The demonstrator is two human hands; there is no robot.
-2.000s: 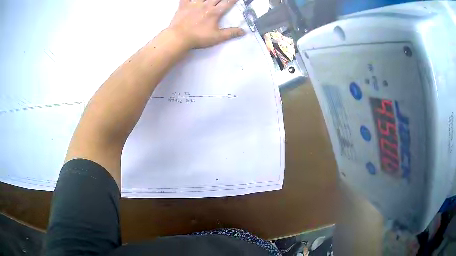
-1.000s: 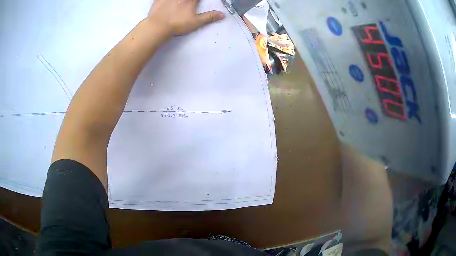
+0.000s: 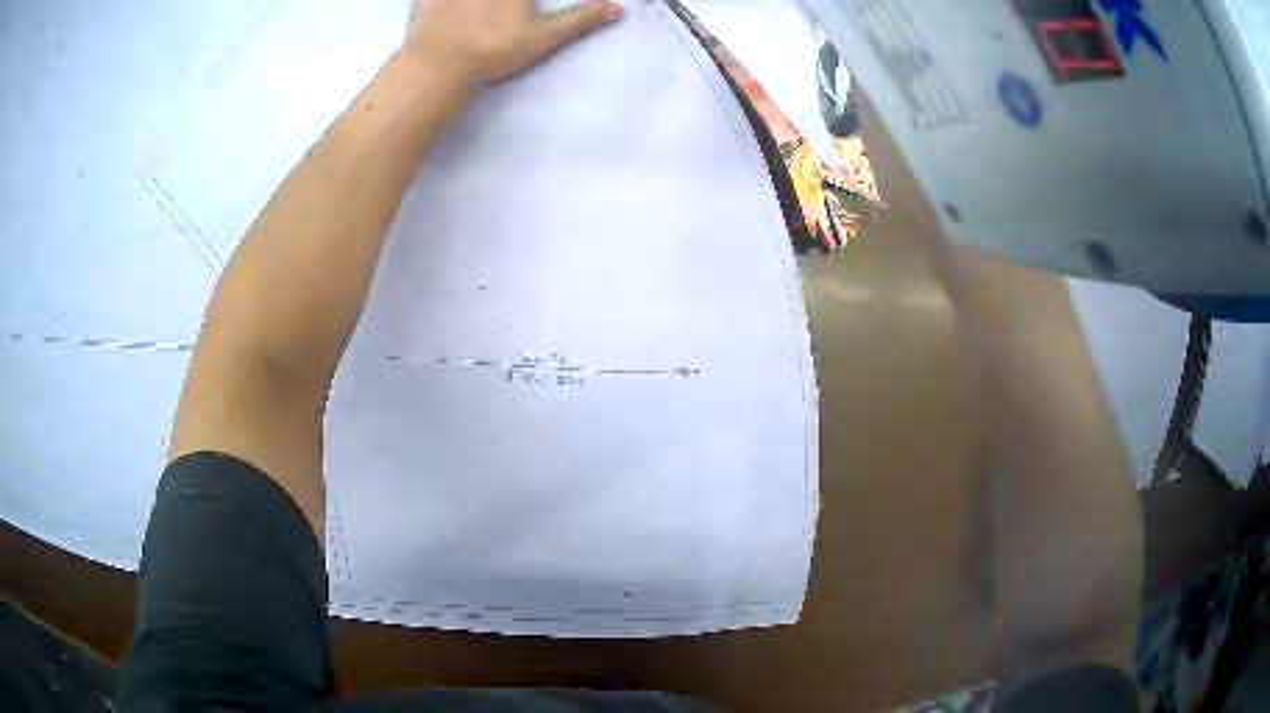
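A white paper marker (image 3: 585, 460) with thin printed lines and small text covers the fabric lay in front of me. My left hand (image 3: 488, 31) lies flat on it near the top edge of the view, thumb pointing right, fingertips cut off. The white control box of the cutting machine (image 3: 1059, 139) fills the upper right, its red display partly cut off. My right forearm reaches up behind the box, which hides my right hand. The blade and base plate are not visible.
Orange patterned fabric offcuts (image 3: 825, 195) lie along the marker's curved right edge. The brown table (image 3: 891, 418) shows between marker and right forearm. A white-topped piece with a dark edge (image 3: 1125, 365) is at the right.
The control box has moved up and away, and my right forearm reaches farther forward. More offcut shows along the curved edge. The marker appears lower in view; my left hand still rests on it.
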